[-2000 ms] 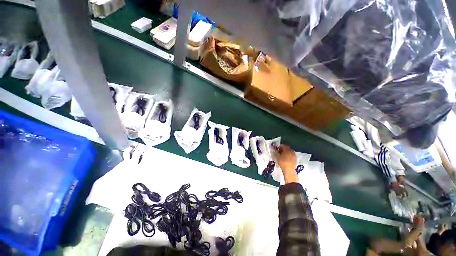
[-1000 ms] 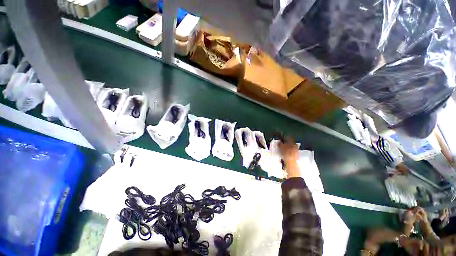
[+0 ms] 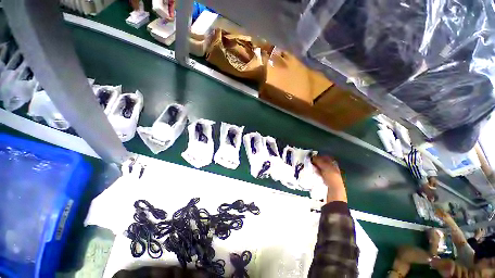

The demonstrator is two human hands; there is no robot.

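My right hand point(image 3: 328, 169) reaches from a plaid sleeve over the near side of the belt. Its fingers are at the rightmost white-wrapped unit point(image 3: 310, 179); whether they grip anything is not clear. More white-wrapped units with dark items on top, such as this one point(image 3: 200, 144), lie in a row on the green belt. Small coiled black cables lie on two units near my hand. A tangled pile of black cables point(image 3: 187, 233) lies on the white sheet point(image 3: 282, 222). My left hand is not visible; a dark sleeve-like shape shows at the bottom edge.
A blue tote point(image 3: 32, 212) stands at the left. Grey frame posts point(image 3: 65, 76) cross the view. Across the belt point(image 3: 217, 92) are an open brown box point(image 3: 236, 54), a carton point(image 3: 293, 81) and white boxes. Plastic-wrapped goods point(image 3: 401, 59) hang upper right. Other people's hands point(image 3: 445, 260) show lower right.
The units on the belt have shifted left. My right hand has moved slightly right. The flat white sleeves beside it no longer show as before. Another person's hands now show across the belt at the top.
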